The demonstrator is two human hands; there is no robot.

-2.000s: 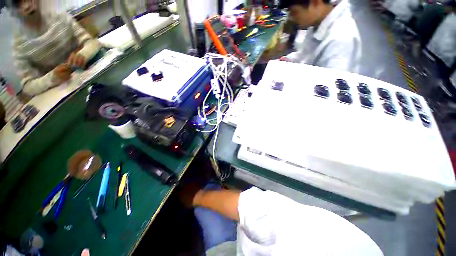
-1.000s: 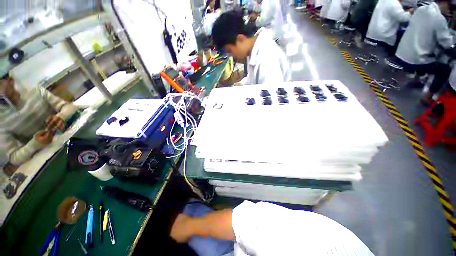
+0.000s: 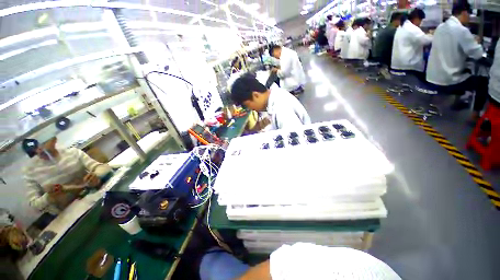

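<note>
A stack of white foam trays (image 3: 301, 169) stands in front of me, right of the green bench. Dark rounded units (image 3: 311, 135) lie in two rows along the top tray's far edge. A faint small outline lies near its far left corner. My right forearm and white sleeve show at the bottom edge, but my right hand is cut off below the picture. My left hand is not in view.
Left on the bench (image 3: 71, 254): a blue-sided box (image 3: 183, 175) with dark pieces on top, white cables (image 3: 207, 164), a black unit (image 3: 159, 205), a white cup (image 3: 130, 225), a brown dish (image 3: 99, 263) and a blue pen-like tool (image 3: 117, 269). Seated people work beyond.
The view has tilted up and turned right, so the bench tools have sunk to the bottom edge and more of the aisle shows. My right hand has dropped out of the picture.
</note>
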